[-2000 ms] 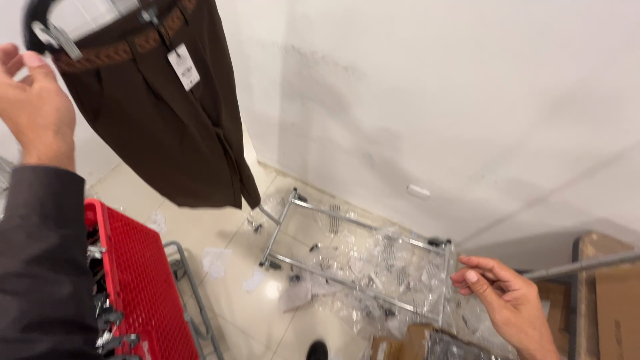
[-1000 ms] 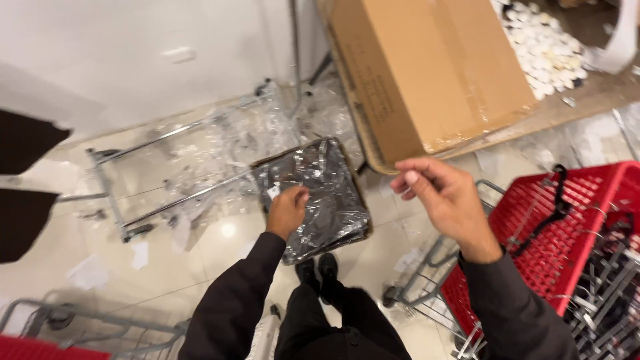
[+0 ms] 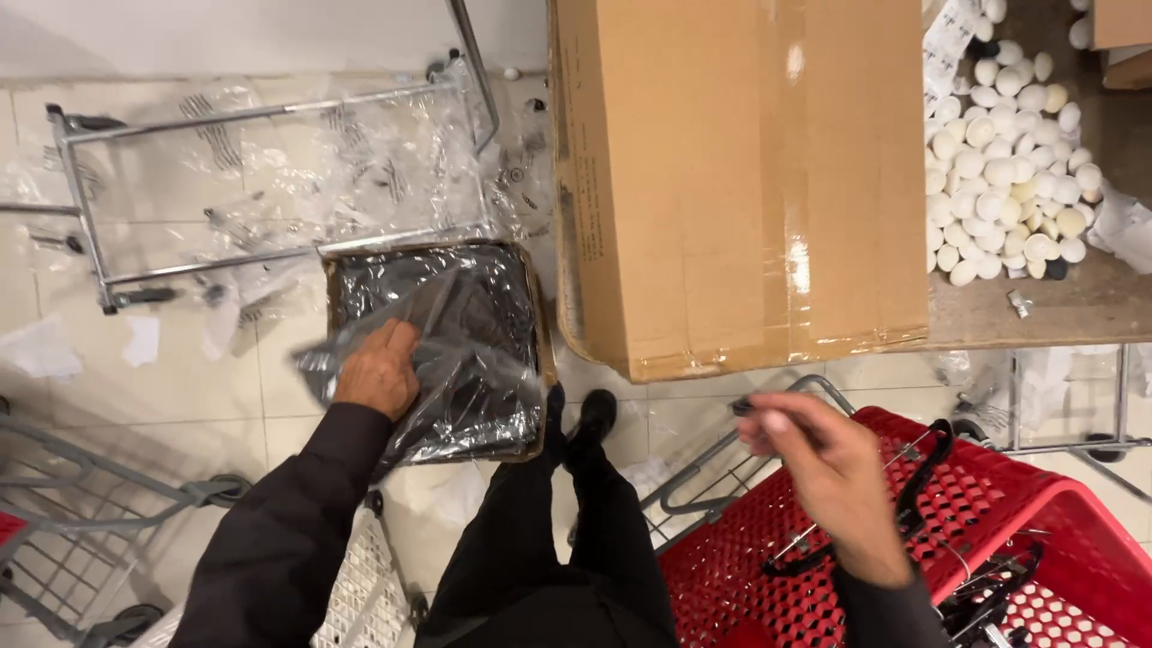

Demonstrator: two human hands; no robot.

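Note:
My left hand grips the clear plastic of a bagged dark garment, lifting part of it above an open cardboard box on the floor. More dark items in shiny plastic fill that box. My right hand is over the edge of a red plastic shopping cart, with a small black piece pinched at its fingertips; what the piece is cannot be told. Just beside that hand, a black hanger hooks over the cart's side, and more hangers lie inside.
A large taped cardboard box stands on a wooden table beside a heap of white security tags. At upper left a metal rack base lies among plastic bags. Other carts stand at lower left, with a white basket nearby.
My left hand now holds plastic raised from the floor box, where one second ago it rested on the contents. The dark trousers seen two seconds ago are out of view. The view has swung right and down.

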